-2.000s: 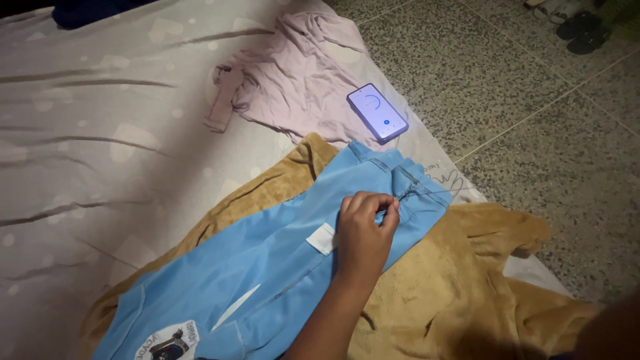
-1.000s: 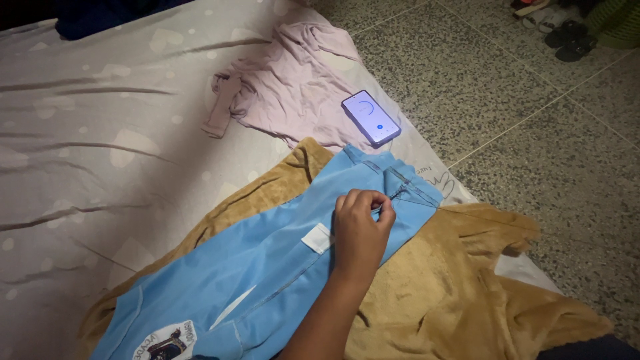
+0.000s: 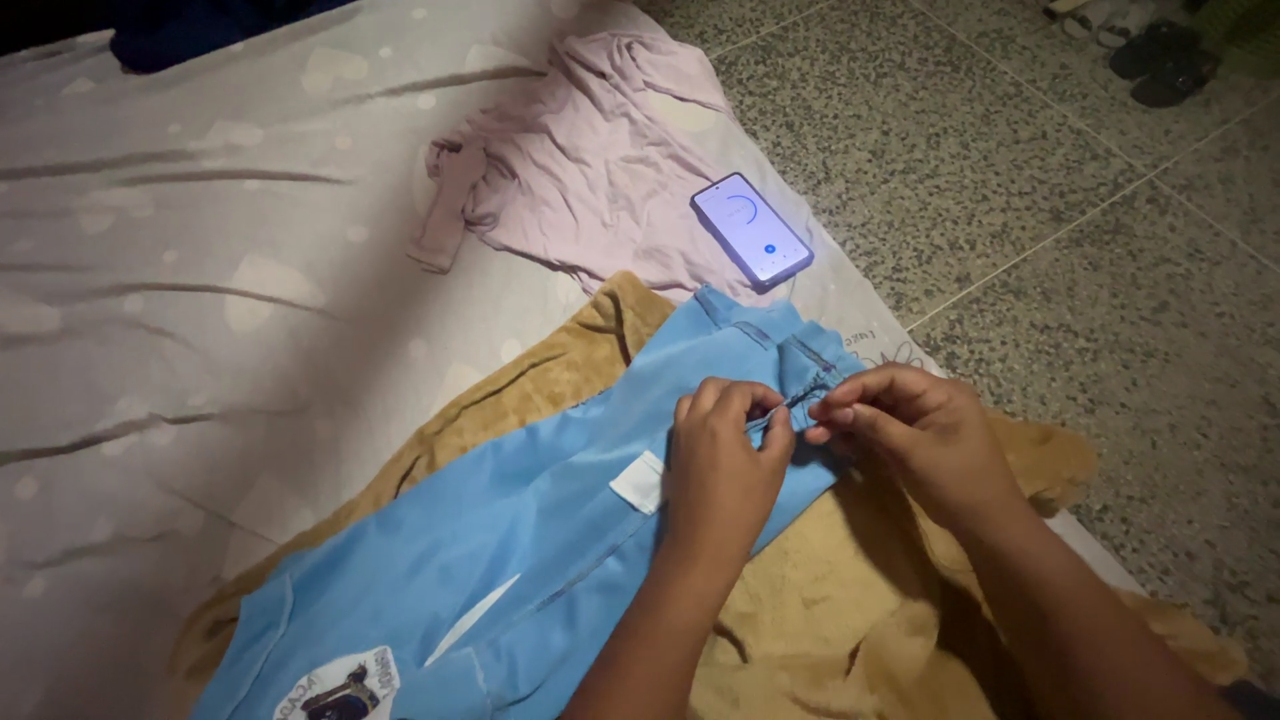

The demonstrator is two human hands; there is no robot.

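A light blue garment [image 3: 520, 490] with dark seam stitching, a white tag [image 3: 640, 483] and a printed patch [image 3: 345, 688] lies spread over a tan plush cloth [image 3: 830, 610]. Near its upper right end, my left hand [image 3: 730, 450] pinches the seam between thumb and forefinger. Close to its right, my right hand [image 3: 900, 430] has thumb and forefinger pinched together at the same seam; whether a needle or thread is between them is too small to tell. Dark thread or stitching shows at the seam between the hands.
Beyond the blue garment lie a pink garment [image 3: 590, 170] and a phone [image 3: 755, 230] with its screen lit, on a pale bedsheet [image 3: 240, 400] with heart shapes. The bed's edge runs down the right, above a speckled floor [image 3: 900, 150]. Dark shoes [image 3: 1165, 60] stand at the far right.
My right hand has come into view and now meets the seam beside my left hand. The left hand stays pinching the blue garment at about the same spot.
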